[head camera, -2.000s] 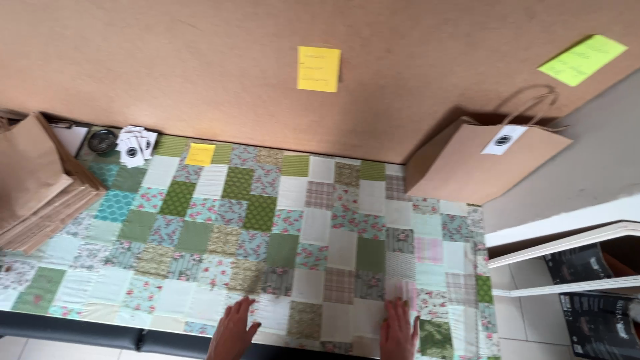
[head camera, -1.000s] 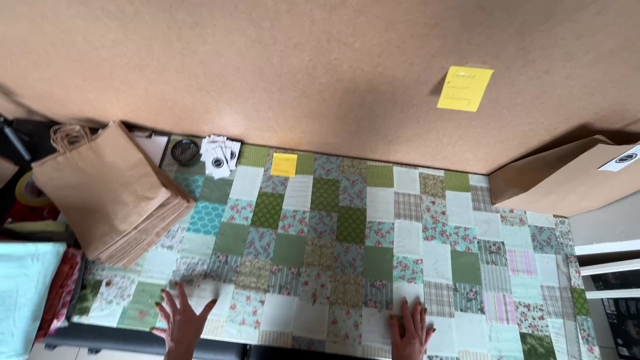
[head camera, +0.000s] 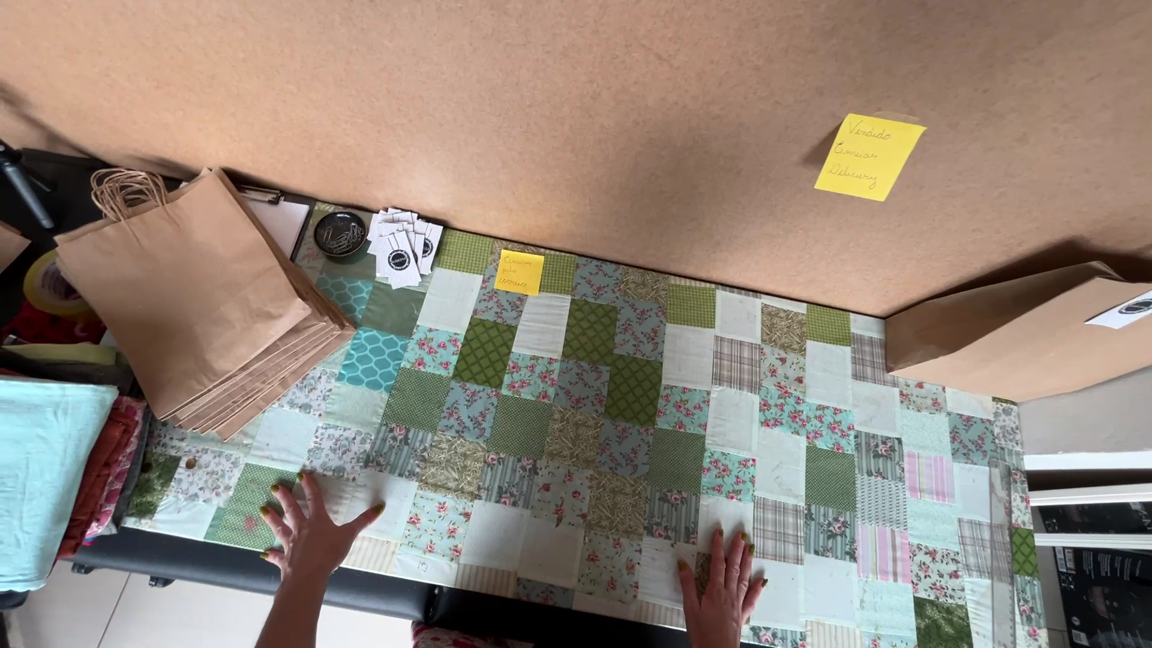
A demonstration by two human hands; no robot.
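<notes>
My left hand (head camera: 310, 531) lies with spread fingers on the front edge of a patchwork cloth (head camera: 576, 432) that covers the table. Farther right, my right hand (head camera: 722, 585) rests on the same cloth, fingers a little apart, holding nothing. Beyond my left hand is a stack of brown paper bags (head camera: 198, 297) with twisted handles. Near it are a small black dish of paper clips (head camera: 340, 236), a pile of white printed cards (head camera: 402, 250) and a yellow sticky note (head camera: 520, 273) with handwriting.
A brown board (head camera: 576, 135) rises behind the table, bearing another yellow sticky note (head camera: 870, 156). A paper bag with a label (head camera: 1017, 333) lies at the right. At the left are folded fabrics (head camera: 54, 477), a roll of tape (head camera: 56, 283) and a clipboard (head camera: 279, 220). Shelves (head camera: 1089, 495) stand at the right edge.
The view has swung left, bringing the folded fabrics and the whole bag stack into sight. My left hand is now farther left along the cloth than two seconds ago, wider from my right hand.
</notes>
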